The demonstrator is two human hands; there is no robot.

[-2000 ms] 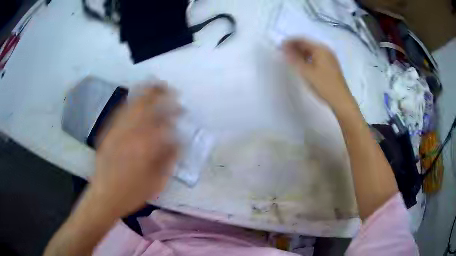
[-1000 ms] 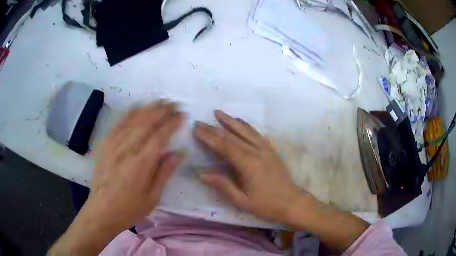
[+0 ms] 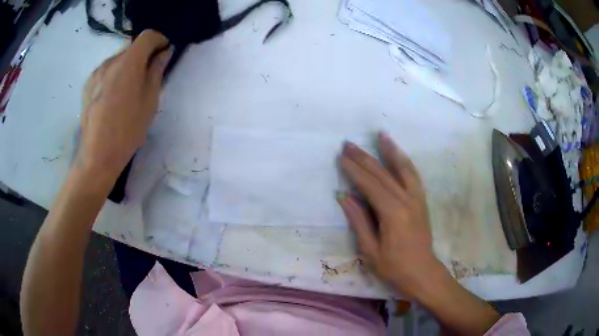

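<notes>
A white rectangular sheet [image 3: 276, 177] lies flat on the white table in front of me. My right hand [image 3: 387, 210] is at its right end, palm down, fingers apart and slightly blurred. My left hand [image 3: 128, 92] is at the near corner of the black stack of cut pieces [image 3: 177, 16], its fingertips pinching the corner. My left arm covers most of the finished pocket stack; a bit of its dark band [image 3: 121, 187] shows beside my wrist.
The iron [image 3: 519, 190] sits on a dark pad at the right. Pale layered sheets [image 3: 400, 29] and a white strip lie at the far right. Crumpled white scraps [image 3: 558, 85] are at the right edge. Another thin pale sheet [image 3: 172, 213] lies near the front edge.
My left hand has moved from the table's middle to the black stack. My right hand has moved right. The white sheet, covered by both hands before, now shows flat.
</notes>
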